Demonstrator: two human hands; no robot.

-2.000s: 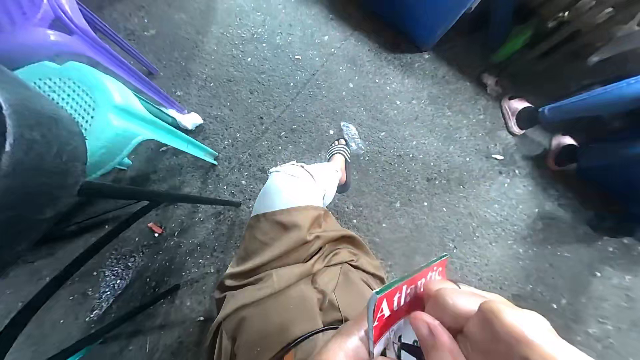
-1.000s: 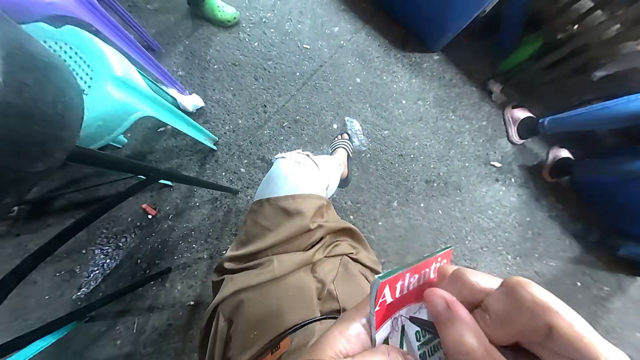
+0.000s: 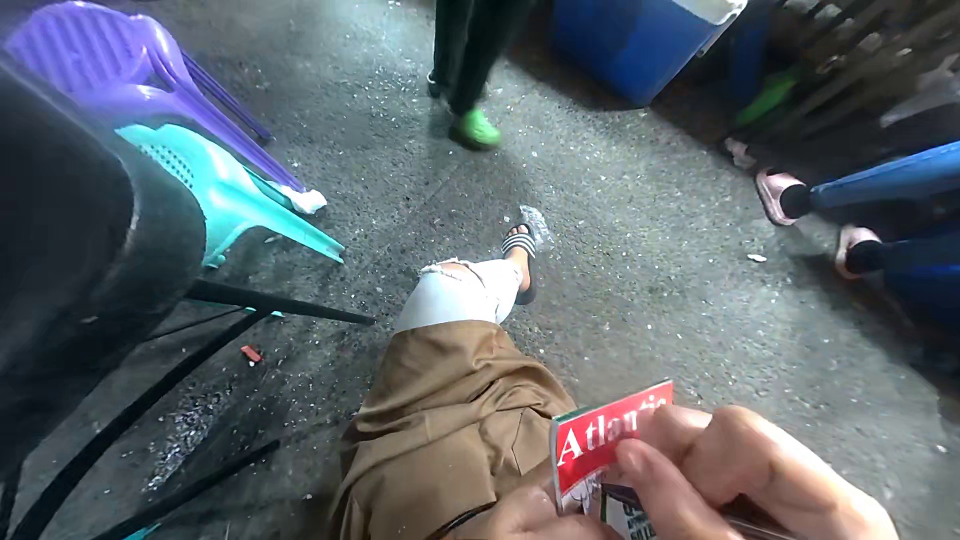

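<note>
Low in the view, my right hand (image 3: 750,465) pinches the upper right part of a small flat packet (image 3: 600,442) with a red printed header and a patterned lower part. My left hand (image 3: 532,514) grips its lower left edge, partly cut off by the frame. Both hands are close together over brown cloth (image 3: 457,420) on my lap. A thin dark item shows between the fingers of my right hand; what it is cannot be told. The lower part of the packet is hidden by the fingers.
At left stand a dark round-edged seat or table (image 3: 97,247) with black metal legs, a turquoise plastic chair (image 3: 225,195) and a purple one (image 3: 90,52). A person in green clogs (image 3: 475,129) is ahead, beside a blue bin (image 3: 630,45). Another person's pink shoes (image 3: 780,196) are at right.
A person in dark trousers and green clogs has come into the middle of the walkway; one second ago only a green clog showed at the top left. Both hands still hold the packet.
</note>
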